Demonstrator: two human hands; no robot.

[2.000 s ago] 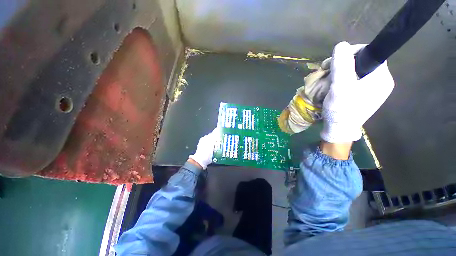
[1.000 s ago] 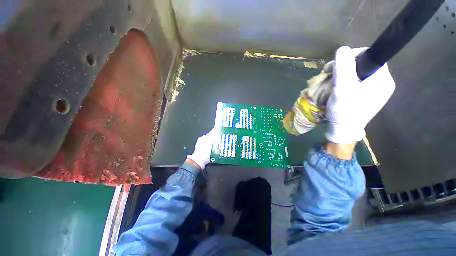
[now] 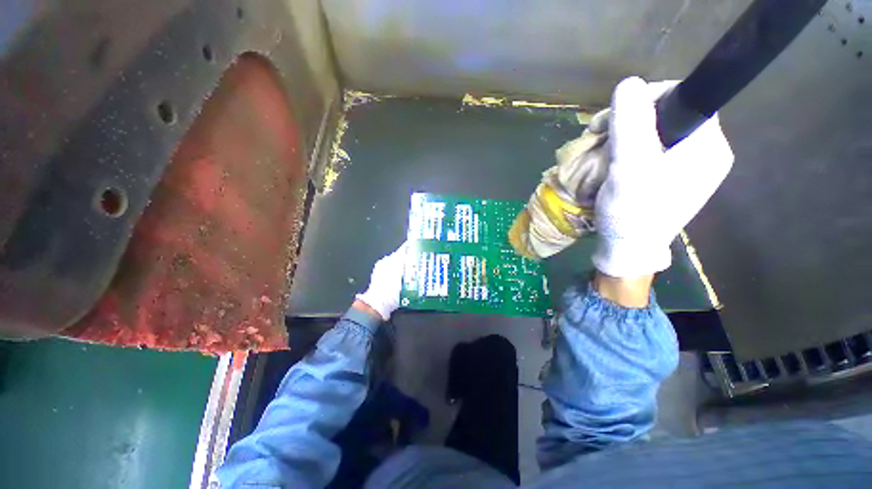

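Note:
A green circuit board [image 3: 478,256] with rows of white and silver bars faces up at the front edge of the dark green shelf [image 3: 382,153]. My left hand [image 3: 385,282], in a white knit glove, holds the board's left edge; its fingertips are partly hidden. My right hand [image 3: 655,177], in a white glove, grips the hose nozzle [image 3: 564,196], which is wrapped in dirty cloth with yellow tape. The nozzle's tip is over the board's upper right part; I cannot tell whether it touches.
A black hose [image 3: 741,67] runs to the upper right. A side flap with a worn red part [image 3: 220,210] stands at the left. Grey metal walls [image 3: 497,48] surround the shelf. A green surface with metal edging [image 3: 105,411] is at the lower left.
My right hand and the nozzle have moved left, further over the board's upper right part. My left hand still holds the board's left edge; the board is almost unmoved in view.

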